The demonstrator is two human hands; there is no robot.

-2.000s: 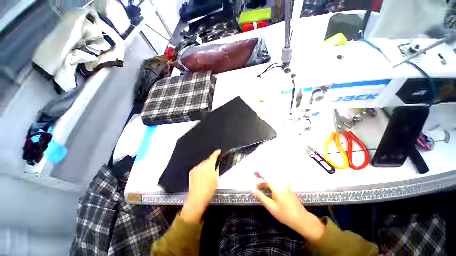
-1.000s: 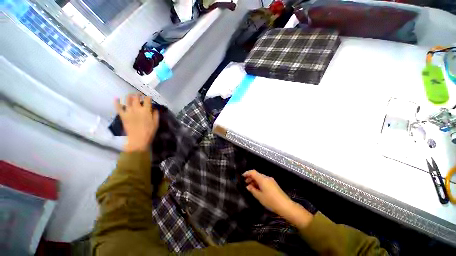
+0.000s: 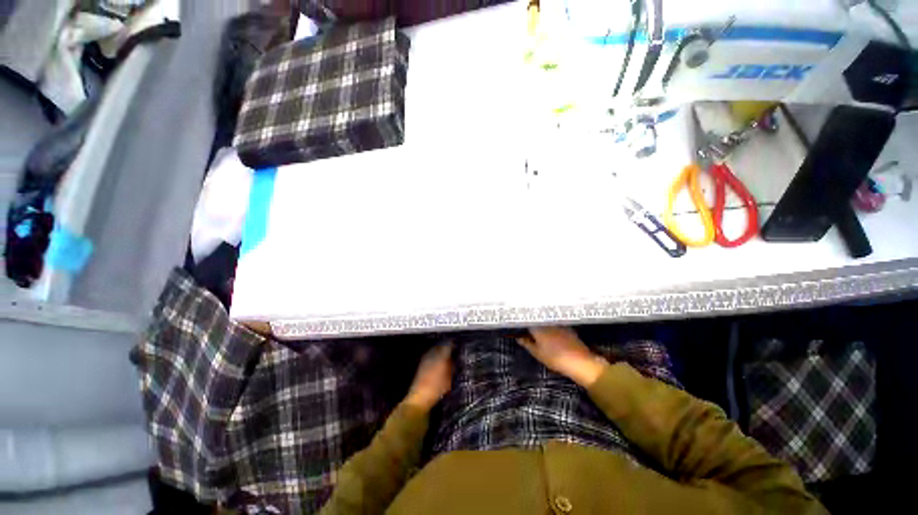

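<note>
My left hand point(image 3: 433, 374) is low at the lap, just below the table's front edge. Its fingertips are hidden in shadow beside the plaid cloth. My right hand point(image 3: 560, 350) lies over the plaid cloth on my lap point(image 3: 503, 402), its fingers partly under the table edge. Whether either hand grips the cloth cannot be told. More loose plaid garment pieces point(image 3: 287, 412) hang at the table's left corner.
Stacked plaid panels point(image 3: 327, 96) sit at the table's back left. The white sewing machine point(image 3: 745, 60) stands at the back right. Thread snips point(image 3: 656, 229), scissors point(image 3: 735, 206) and an upright smartphone point(image 3: 830, 176) are right. A plaid piece point(image 3: 813, 407) lies at lower right.
The black-faced panel left the table. My left hand held plaid cloth out at the left, then came back to the lap. My right hand is now by the table edge. The view has swung back right.
</note>
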